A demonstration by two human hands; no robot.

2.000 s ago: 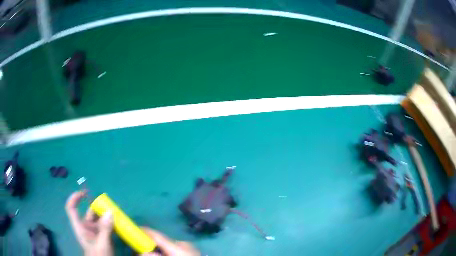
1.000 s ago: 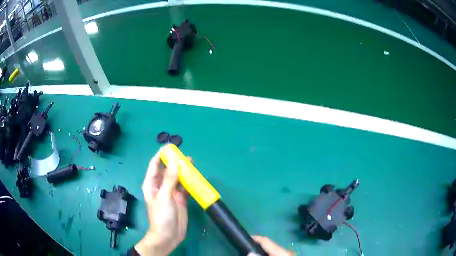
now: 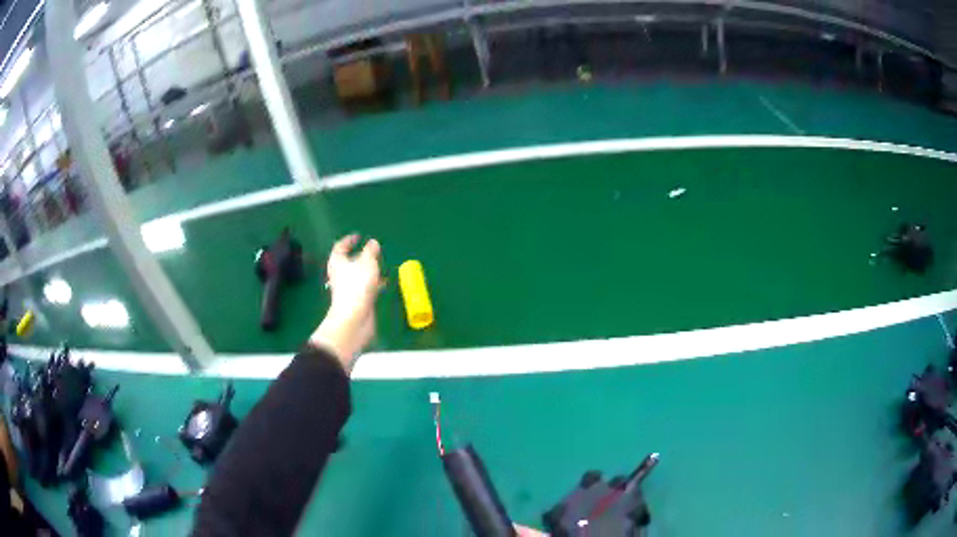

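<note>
My left hand (image 3: 355, 275) reaches out over the green conveyor belt, fingers apart and empty. A yellow tube (image 3: 416, 295) lies on the belt just to its right, not touching it. My right hand (image 3: 529, 531) is mostly cut off by the bottom edge; it holds a black tube (image 3: 477, 491) by its lower end. A thin red lead with a small white connector plug (image 3: 434, 399) rises from the tube's upper end. A black housing (image 3: 601, 507) sits on the bench beside the right hand, partly cut off.
A black unit (image 3: 278, 278) lies on the belt left of my left hand, another (image 3: 911, 248) far right. A white rail (image 3: 630, 348) separates belt and bench (image 3: 756, 441). Black units are heaped (image 3: 52, 409) at far left, near a round-bodied unit (image 3: 208, 428). More housings (image 3: 932, 474) sit at right.
The yellow tube has come off the black tube and now lies on the belt. My left hand has let go and moved up over the belt. The view has tilted up.
</note>
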